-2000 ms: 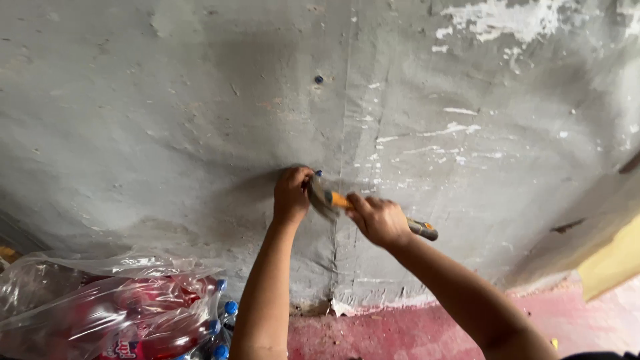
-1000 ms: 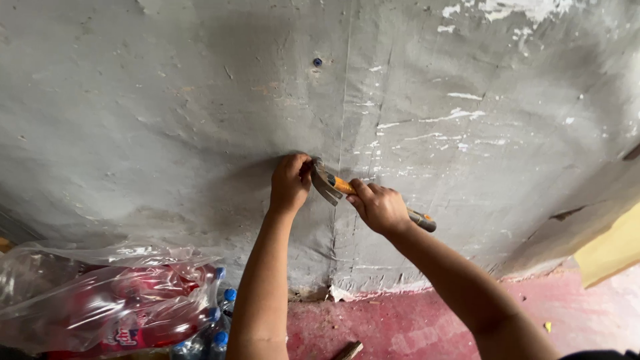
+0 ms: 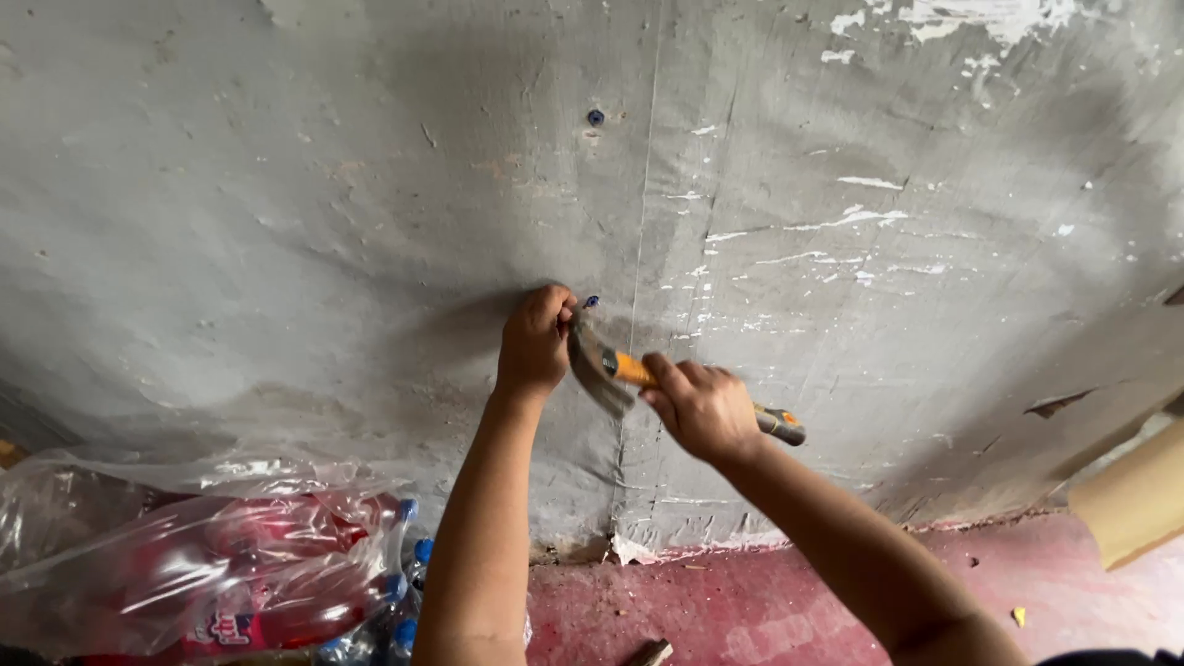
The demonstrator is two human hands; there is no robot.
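My right hand (image 3: 705,407) is closed around the orange and black handle of a claw hammer (image 3: 597,361). The hammer's blurred metal head lies close to my left hand (image 3: 539,342), which is against the grey wall (image 3: 324,231) with its fingertips pinched together. Whether a nail is between those fingertips cannot be told. Just right of them, a small blue plug or fastener (image 3: 593,302) sits at the wall. Higher up, a second blue one (image 3: 596,117) is set in the wall.
At lower left, a clear plastic bag (image 3: 231,555) holds bottles of red drink, beside bottles with blue caps (image 3: 404,632). A wood piece (image 3: 652,653) lies on the red floor (image 3: 740,601). A tan sheet (image 3: 1128,490) stands at right. Torn lining (image 3: 634,550) sticks out at the wall's base.
The blue fastener beside my left fingertips shows clearly now, while one second ago it was mostly hidden. Both hands remain close together, with the hammer still in my right hand.
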